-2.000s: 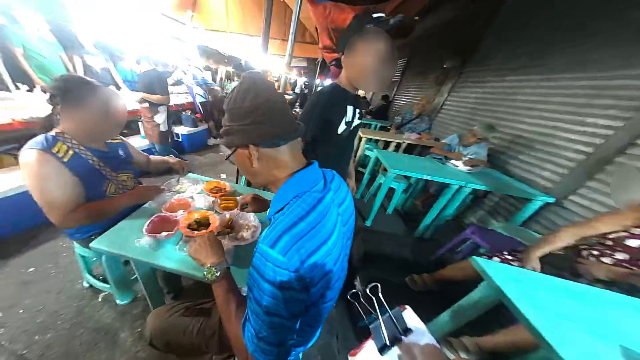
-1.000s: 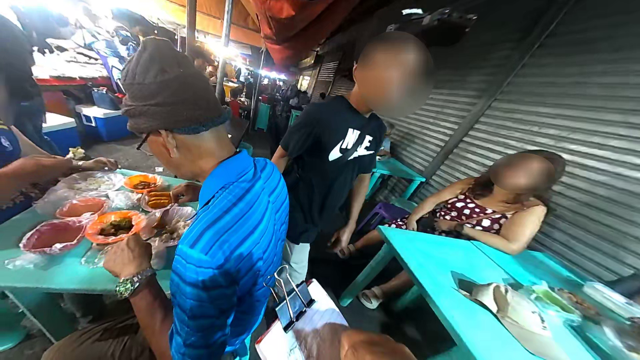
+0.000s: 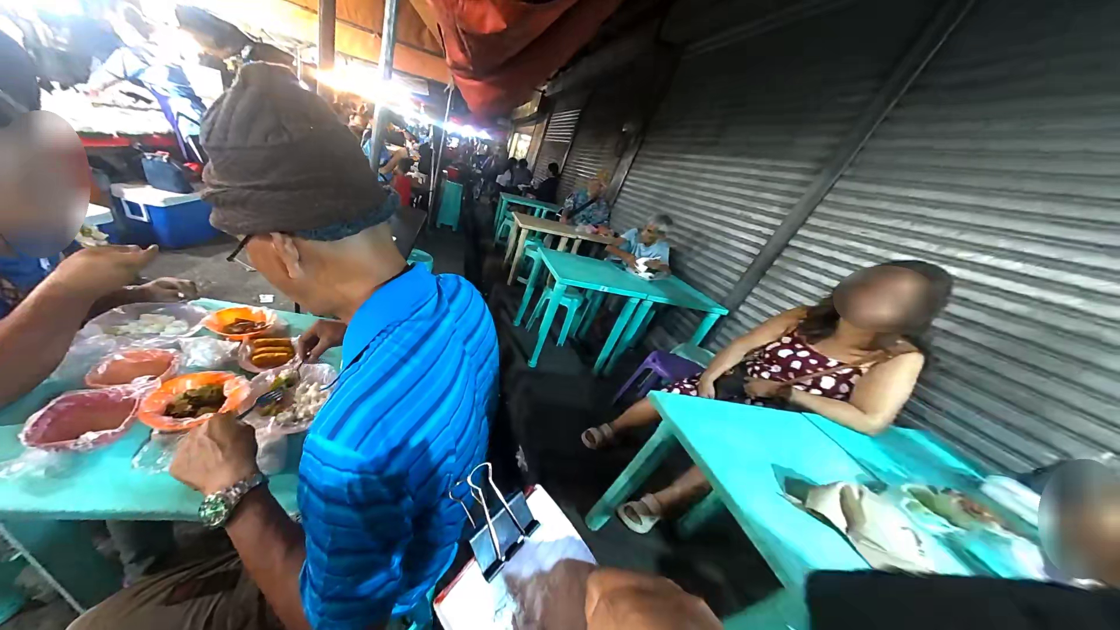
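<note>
A stack of white paper sheets (image 3: 472, 595) with a reddish edge is tilted at the bottom middle, its top held by a large black binder clip (image 3: 505, 534) with wire handles. My right hand (image 3: 647, 599) is at its lower right edge, blurred and cut off by the frame, with fingers curled over the paper. Much of its grip is hidden, and no pen shows. My left hand is not in view. Just left of the papers is a seated person in a blue quilted jacket (image 3: 402, 402).
A turquoise table (image 3: 114, 499) at left holds plastic-lined bowls of food. Another turquoise table (image 3: 744, 446) at right bears wrapped items; a person in a dotted dress (image 3: 814, 363) sits behind it. A dark sleeve (image 3: 954, 599) is at bottom right. Metal shutters (image 3: 989, 192) line the right.
The standing person in a black T-shirt has left the middle of the view. A dark sleeve now shows at bottom right. The person at far left has raised a hand. The clipped papers stay beside my right hand.
</note>
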